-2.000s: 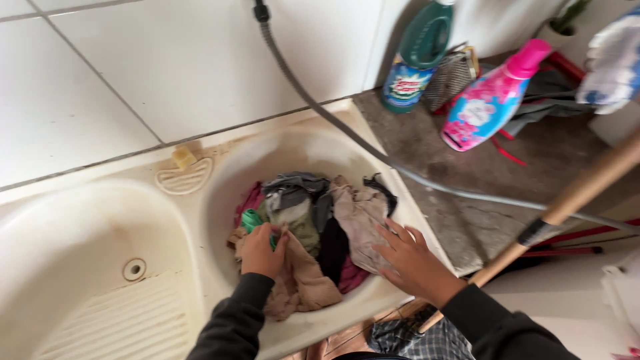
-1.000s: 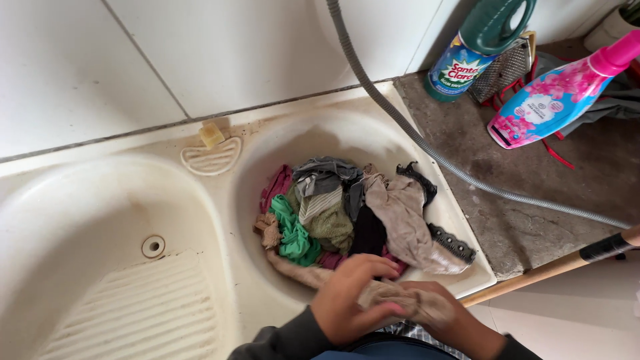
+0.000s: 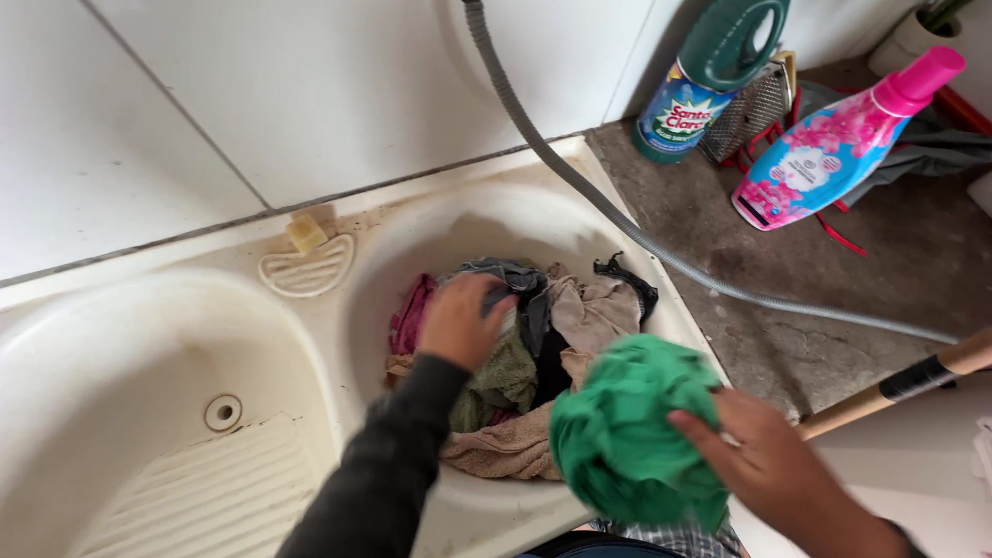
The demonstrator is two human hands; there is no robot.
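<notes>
My right hand point(image 3: 744, 442) holds a bunched green cloth point(image 3: 639, 422) over the front right rim of the sink's right basin point(image 3: 473, 225). Over the pile of damp-looking laundry in that basin is my left hand point(image 3: 465, 322), blurred, at the dark grey cloth point(image 3: 504, 271); whether its fingers grip anything cannot be told. Around it lie a magenta cloth point(image 3: 415, 314), an olive green cloth point(image 3: 504, 376), a beige garment point(image 3: 597, 310) with black trim, and a tan towel point(image 3: 511, 446) along the front.
A ribbed washboard basin point(image 3: 201, 496) lies left, with a yellow soap piece point(image 3: 306, 232) on the ledge. A grey corrugated hose point(image 3: 573, 178) crosses the right corner. On the counter stand a green bottle point(image 3: 682, 101), metal grater point(image 3: 752, 108) and pink-capped bottle point(image 3: 837, 147). A wooden pole point(image 3: 852, 407) leans right.
The green cloth has gone from the pile into my right hand. My left hand has moved up onto the pile. The tan towel, handled near the front one second ago, now lies in the basin.
</notes>
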